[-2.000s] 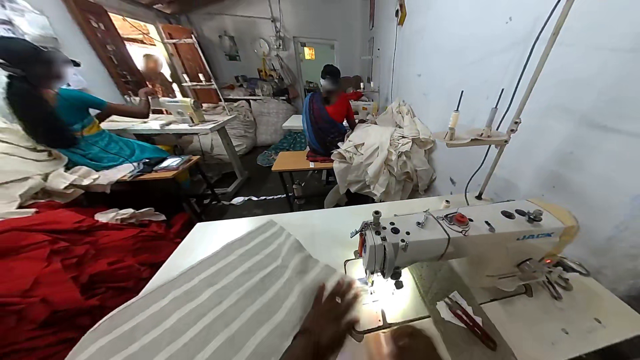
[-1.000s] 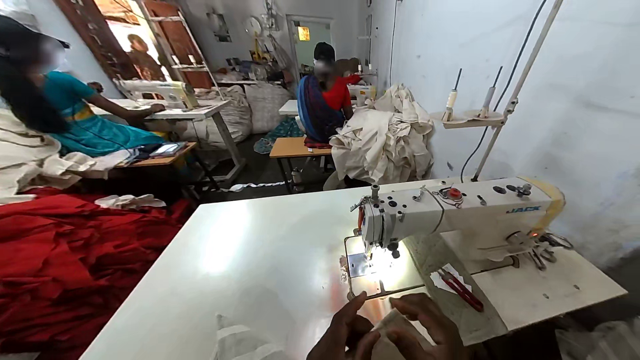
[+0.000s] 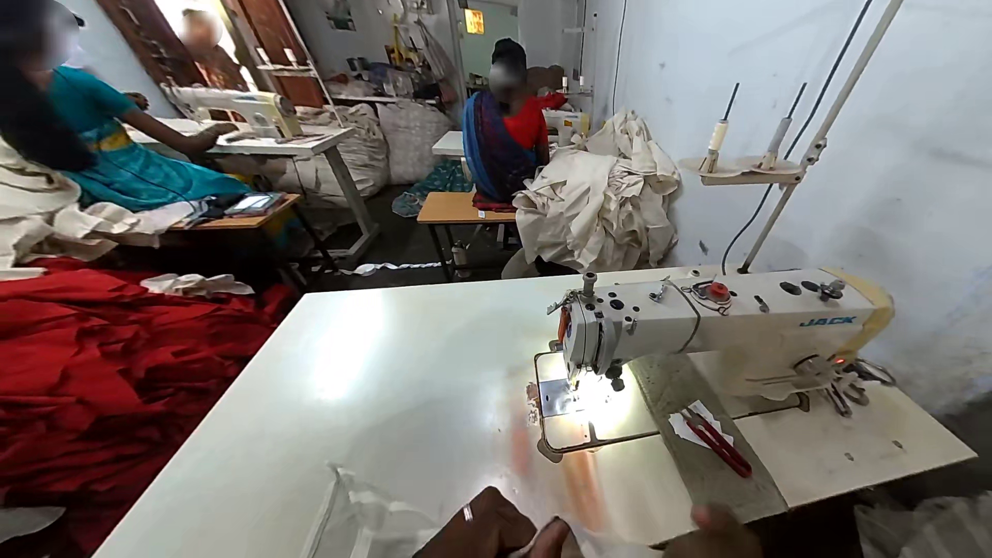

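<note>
At the bottom edge my left hand (image 3: 484,527), with a ring on one finger, grips off-white fabric (image 3: 380,519) that lies partly on the white sewing table (image 3: 387,403). My right hand (image 3: 713,531) is blurred at the lower right, by the table's front edge; its fingers are not clear. Beyond the hands stands a Jack sewing machine (image 3: 659,322), its lamp shining on the needle area. Red-handled thread snips (image 3: 721,446) rest on a scrap of white paper, right of the needle plate.
Red fabric (image 3: 101,387) is heaped at left. A thread stand (image 3: 744,174) rises behind the machine. Two people (image 3: 508,132) (image 3: 108,147) sit at other machines, another stands by the doorway. Cream cloth (image 3: 604,201) is piled beyond the table.
The striped cloth lay across the table two seconds ago; now only fabric at the front edge shows. My hands were close together one second ago and are now apart, the right one further right.
</note>
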